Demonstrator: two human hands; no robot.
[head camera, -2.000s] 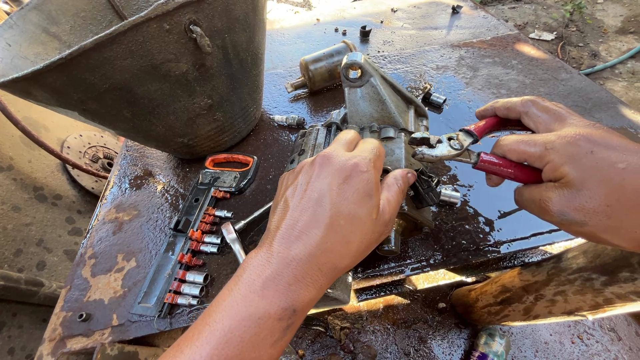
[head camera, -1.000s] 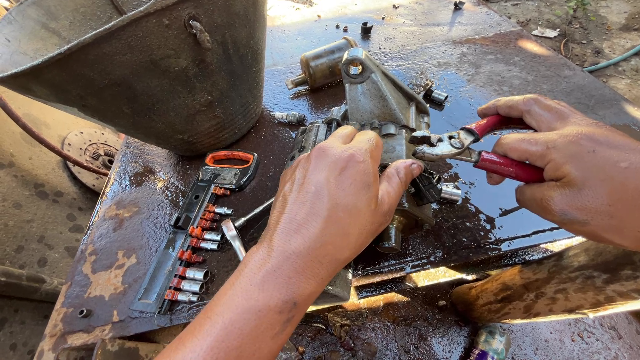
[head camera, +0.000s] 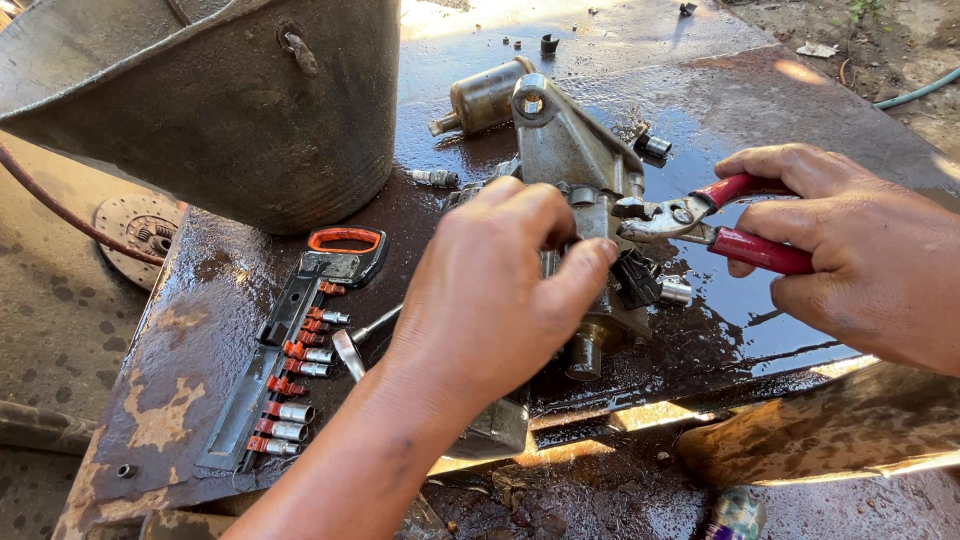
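My right hand (head camera: 862, 247) grips slip-joint pliers (head camera: 686, 217) by their red handles, with the jaws parted beside the metal part. My left hand (head camera: 487, 292) lies over a cast-metal assembly (head camera: 577, 150) with a triangular bracket and a holed boss on top. The left fingertips are bent against the assembly; whether they pinch something is hidden. Below the pliers' jaws a black plastic connector (head camera: 636, 277) and a chrome socket (head camera: 676, 290) sit by its right side. Under my left wrist are a steel rod (head camera: 377, 324) and a flat metal tool end (head camera: 348, 352).
A metal bucket (head camera: 300, 127) stands at the upper left of the wet table (head camera: 180, 322). A socket rail (head camera: 232, 405) with several sockets lies before it. Behind the assembly are a metal canister (head camera: 491, 94), a spark plug (head camera: 435, 178) and another socket (head camera: 658, 146). A log (head camera: 825, 427) borders the front right.
My left fingers have curled and shifted slightly on the assembly. The pliers' jaws, closer to the part before, now stand a little apart from it. My right hand has hardly moved.
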